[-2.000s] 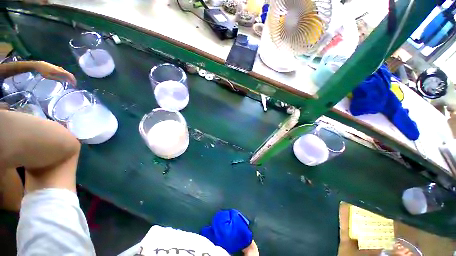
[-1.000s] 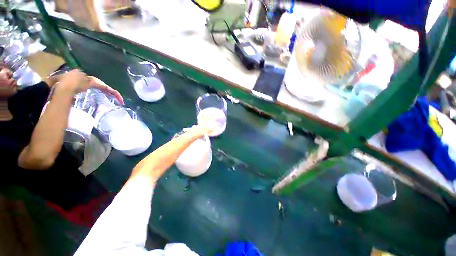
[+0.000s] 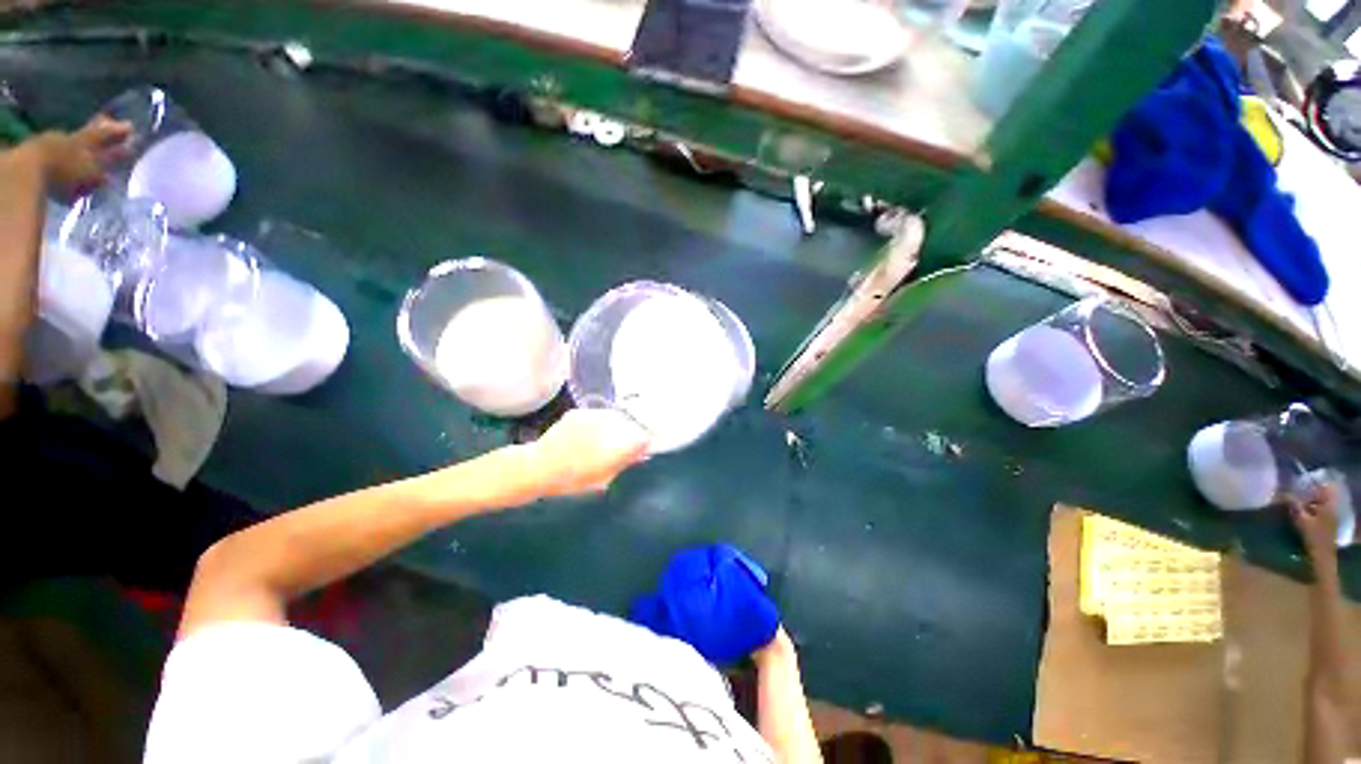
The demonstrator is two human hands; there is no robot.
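A clear container with a white base stands tilted on the dark-green belt, in the middle of the view. My left hand grips its near rim. A second clear container with a creamier base stands just left of it. My right hand is low in the view, mostly hidden behind the crumpled blue cloth that it holds.
A co-worker's hand is at several containers on the left. Another container lies to the right. Far right, a hand touches a container, near yellow sheets on cardboard. A green upright rises behind.
My left hand has gone from reaching over the belt to gripping a container, which now stands nearer, right of the creamy one. The blue cloth is fully in view again. The camera view has shifted.
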